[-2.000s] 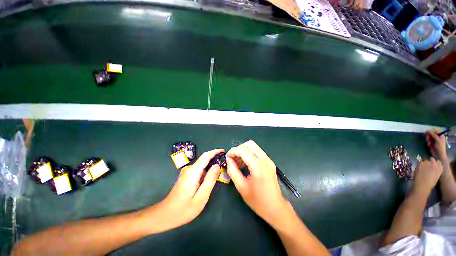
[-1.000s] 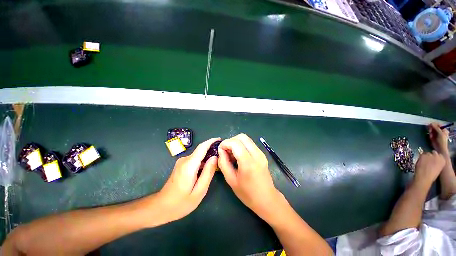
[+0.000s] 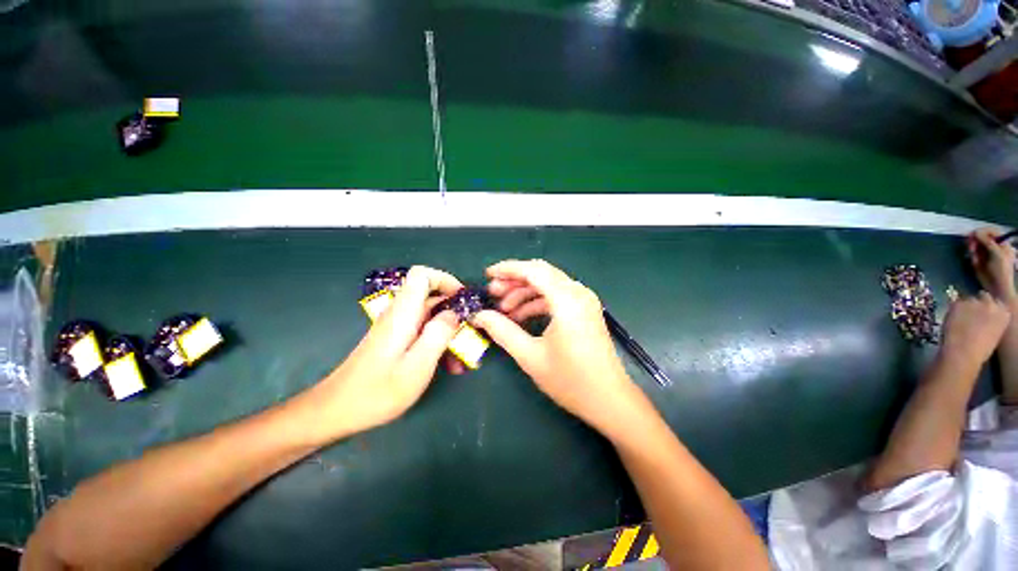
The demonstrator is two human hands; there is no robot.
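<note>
A black speckled device unit (image 3: 468, 302) with a white square piece (image 3: 467, 347) edged in yellow is between my hands. My left hand (image 3: 385, 348) holds the unit between thumb and fingers. My right hand (image 3: 558, 335) is at its right side, thumb near the unit and fingers raised and apart; whether the thumb touches it is unclear. Another unit (image 3: 385, 281) lies just behind my left hand, partly hidden by it. Dark tweezers (image 3: 636, 348) lie on the bench right of my right hand, their upper end hidden by it.
Three units (image 3: 123, 368) lie grouped at the left, near a clear plastic bag (image 3: 20, 346). One unit (image 3: 138, 133) is on the green belt beyond the white edge strip (image 3: 536, 209). At right, another person's hands (image 3: 977, 323) are beside a small parts pile (image 3: 910, 302).
My right fingers have opened away from the unit, and its white-and-yellow piece now shows below. My left hand now partly covers the unit behind it. The view has shifted.
</note>
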